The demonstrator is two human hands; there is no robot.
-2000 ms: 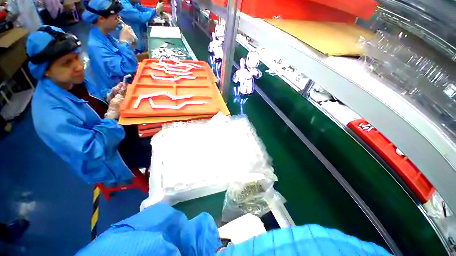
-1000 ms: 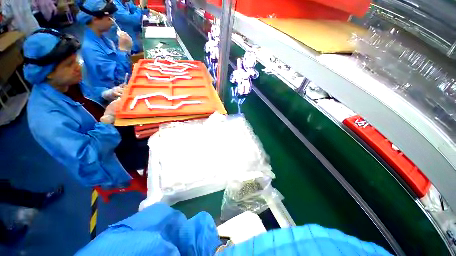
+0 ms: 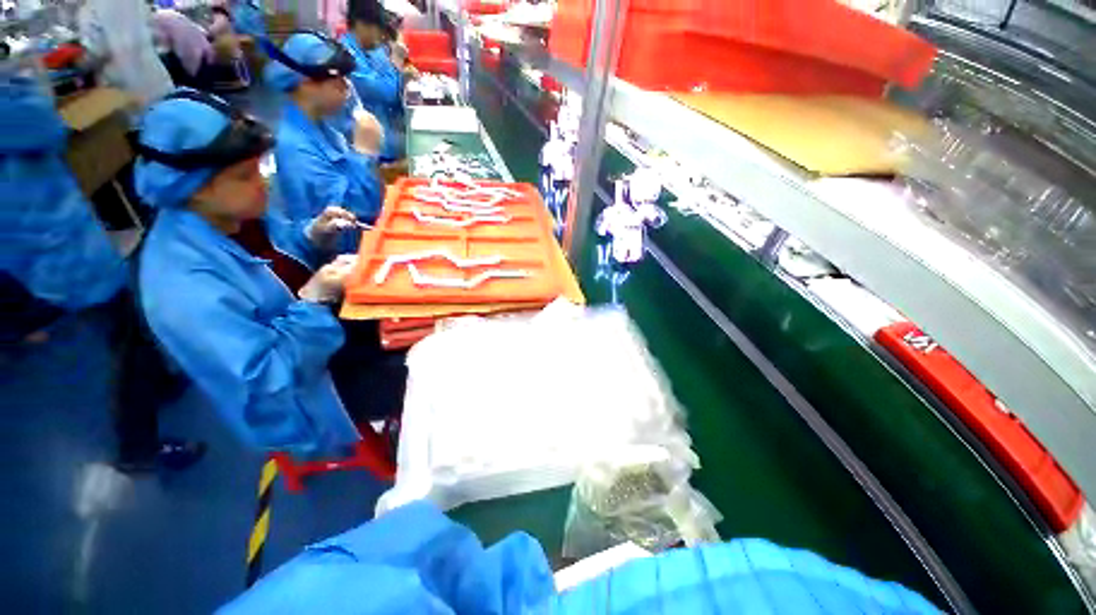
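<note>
Neither of my hands shows; only my blue sleeves are at the bottom edge. Nearest in front is an overexposed white stack in clear wrap (image 3: 541, 396), with ribbed or bumpy edges. A crumpled clear bag (image 3: 635, 495) with grey-brown grains, perhaps small screws, lies at its near right corner. A sliver of a white block (image 3: 605, 562) shows between my sleeves; the rest of it is hidden.
A red-orange tray (image 3: 391, 228) with bent white strips lies on cardboard beyond the stack. Workers in blue sit at the left. A green conveyor belt (image 3: 769, 445) runs at the right under a metal shelf (image 3: 829, 216). Clear branched products (image 3: 627, 222) hang by the post.
The view has shifted, so the scene sits further right and lower, and less of the white block shows. A person in blue now stands at the far left. The seated worker's head is lowered.
</note>
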